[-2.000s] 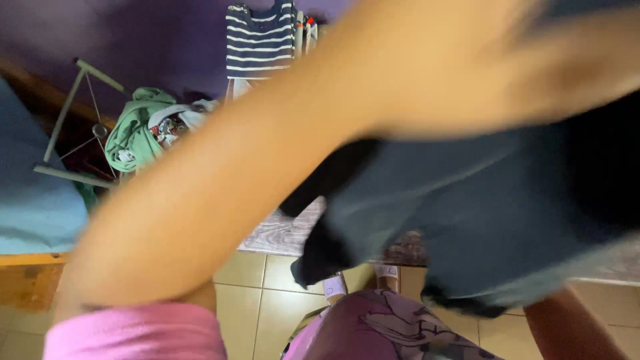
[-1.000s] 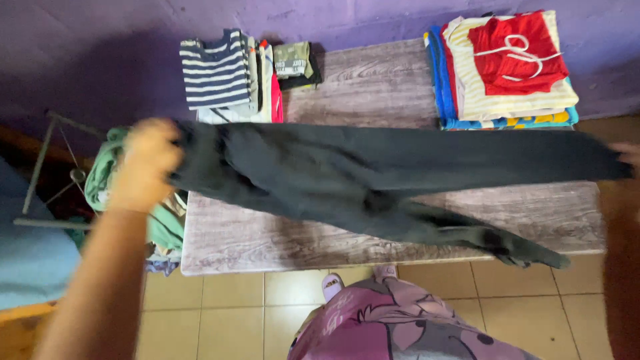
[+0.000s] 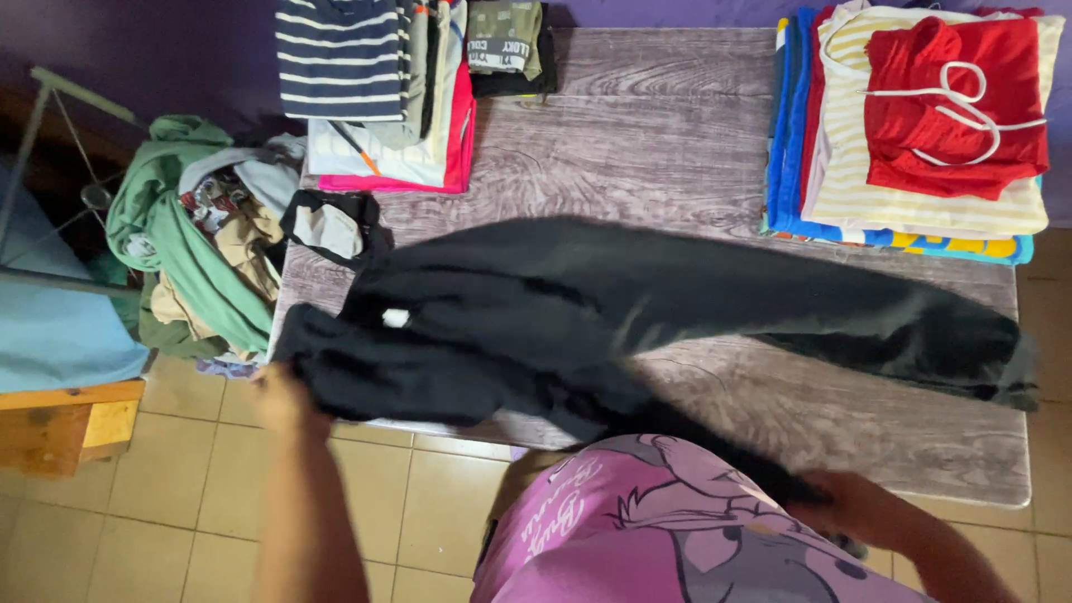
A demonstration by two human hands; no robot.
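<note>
A pair of black long trousers (image 3: 536, 322) lies spread across the wood-patterned table (image 3: 636, 142), with a small white tag inside the waistband. My left hand (image 3: 289, 398), blurred, grips the waistband edge at the table's left front corner. Near the front edge on the right, my right hand (image 3: 846, 502) holds the lower end of the nearer trouser leg, which passes in front of my pink printed shirt (image 3: 586, 536). The farther leg reaches the table's right edge. Just beyond the waistband sits a small folded black and white cloth item (image 3: 335, 226).
Folded clothes topped by a striped navy garment (image 3: 343, 63) stand at the back left, beside folded olive underwear (image 3: 502, 42). Another stack, with red drawstring shorts (image 3: 955, 109) on top, stands at the back right. A jumbled clothes heap (image 3: 201, 234) and a metal frame (image 3: 84, 92) are at left.
The black trousers, stretched up between both hands a second ago, now lie mostly on the table. Both hands have come down toward my body, and the nearer leg is pulled toward me.
</note>
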